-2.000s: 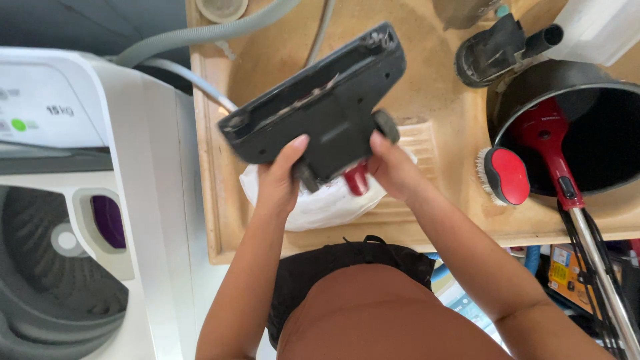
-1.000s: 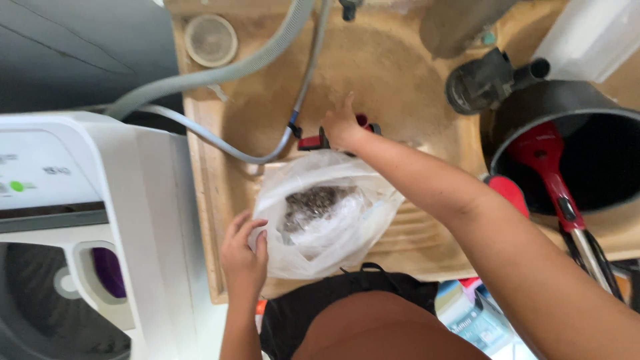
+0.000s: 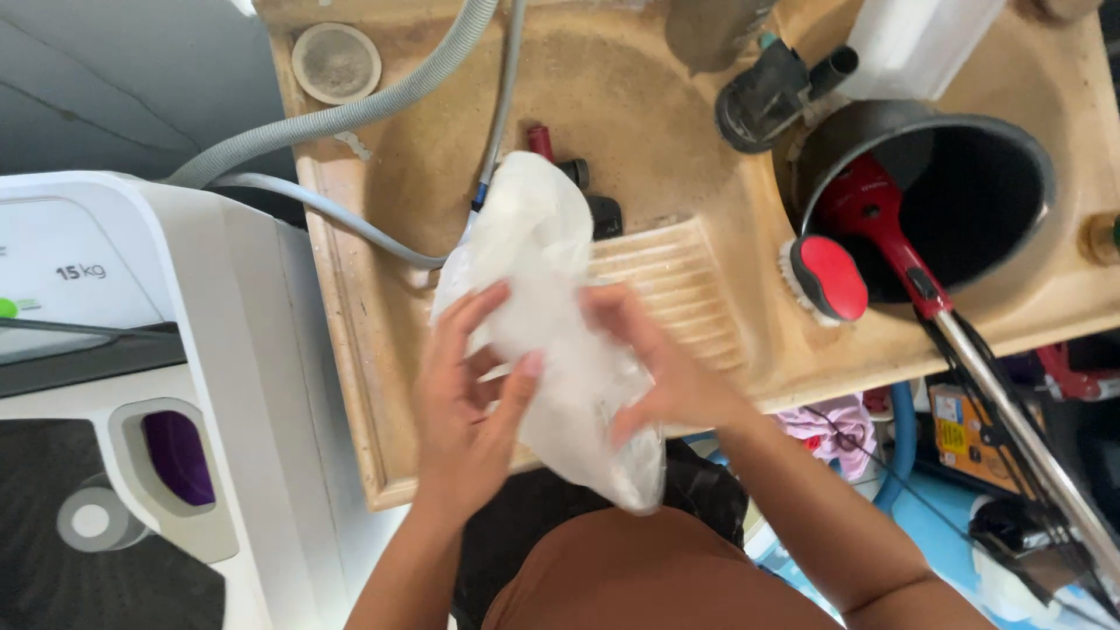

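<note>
A translucent white plastic bag hangs gathered and elongated over the front of the laundry sink. On its left side is my left hand, fingers curved against the plastic. My right hand is at its right side, thumb and fingers spread around it and blurred. Whether either hand grips the plastic firmly cannot be told. Behind the bag, partly hidden, a black and red vacuum floor head lies in the basin beside the ribbed washboard.
A grey corrugated hose crosses the sink's left side. To the right are a scrub brush, a black vacuum part and a black bucket holding a red stick vacuum. A white washing machine stands left.
The floor head was in both hands two seconds ago and now lies in the basin. The bag, spread wide with grey debris visible a second ago, is gathered narrow. My right hand has come back from the basin to it.
</note>
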